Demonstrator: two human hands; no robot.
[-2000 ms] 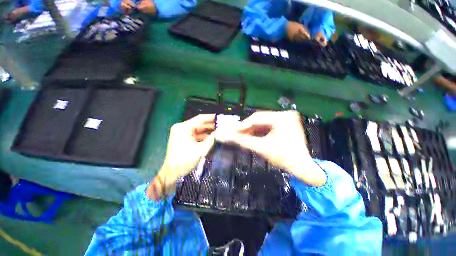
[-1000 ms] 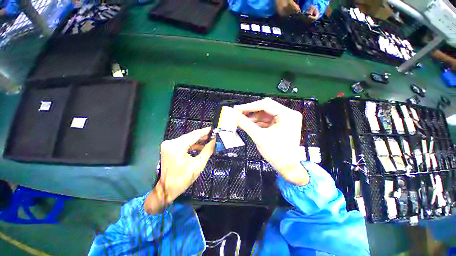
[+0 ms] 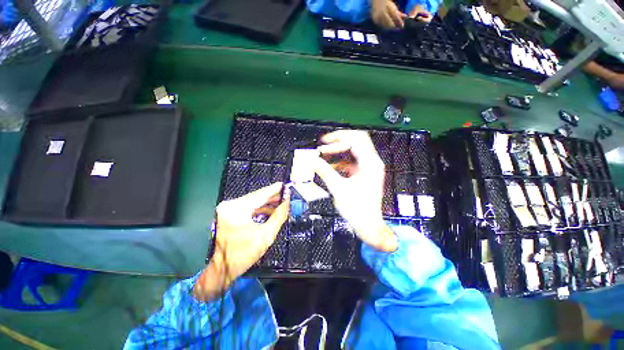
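My left hand [image 3: 250,229] grips the lower left edge of a small device with finger and thumb, over the middle of the compartment tray [image 3: 256,139]. A white square part [image 3: 305,166] shows upright on it, with a second white piece [image 3: 312,191] at an angle just below. My right hand [image 3: 352,184] holds the white square part at its right side with thumb and fingers. A blue circuit board [image 3: 297,208] shows below the white piece; whether it is held or lies in the tray, I cannot tell. Two white square parts [image 3: 416,206] lie in right-hand pockets of the tray.
A flat black tray [image 3: 130,195] with two small white squares is at left, more black trays behind it. Stacked trays with long white pieces [image 3: 524,205] are at right. Loose dark units [image 3: 393,111] lie beyond the trays. A person's hands [image 3: 388,14] work over a tray opposite.
The view has shifted and the tray shows more fully. The held parts came down from a closer two-handed grip; the white square and the angled piece now show more openly. My right hand moved slightly left.
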